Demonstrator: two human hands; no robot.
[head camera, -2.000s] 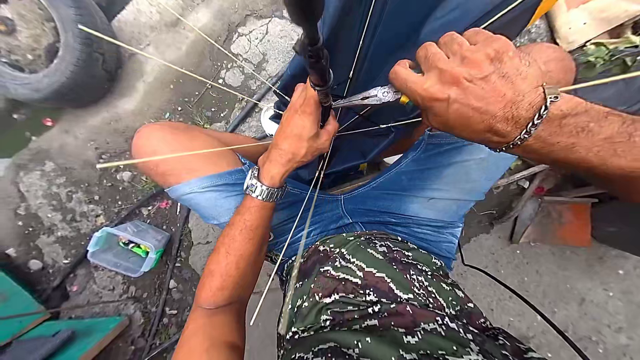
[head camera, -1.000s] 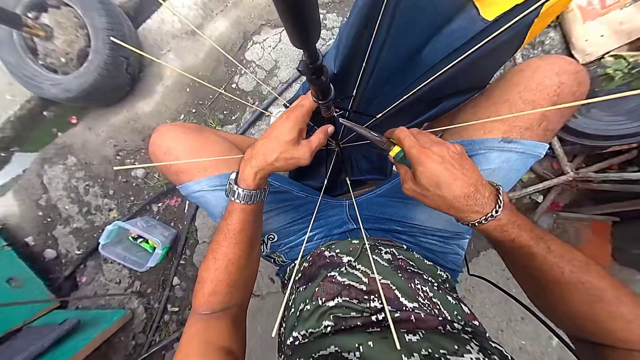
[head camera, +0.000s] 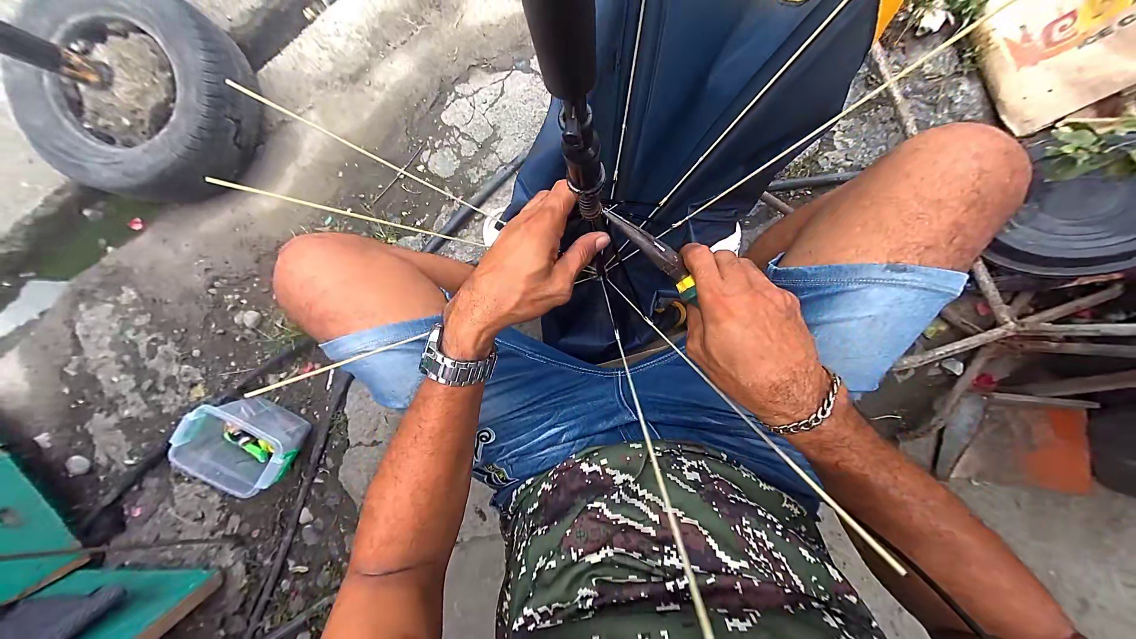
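Observation:
An umbrella's black shaft and handle (head camera: 563, 53) stand upright between my knees, with thin pale ribs (head camera: 652, 461) spreading out from its hub. My left hand (head camera: 524, 266) is wrapped round the shaft, just below a coiled spring (head camera: 587, 197). In my right hand (head camera: 754, 328) is a pair of pliers (head camera: 652, 250) with yellow and green grips. Their tip touches or lies very near the shaft by the spring; whether the jaws grip anything cannot be told. Dark blue umbrella fabric (head camera: 710, 98) hangs behind the hub and down between my legs.
A worn tyre (head camera: 209, 115) lies at the upper left, a pole standing at its middle. On the ground at the left are a clear plastic container (head camera: 213, 453) and a green board (head camera: 133, 599). Metal bars (head camera: 1003, 328) and a printed cardboard piece (head camera: 1056, 80) are at the right.
The pliers have swung from the right side of the shaft to a slant, and my right hand has come down nearer my lap. Several ribs have shifted round the shaft.

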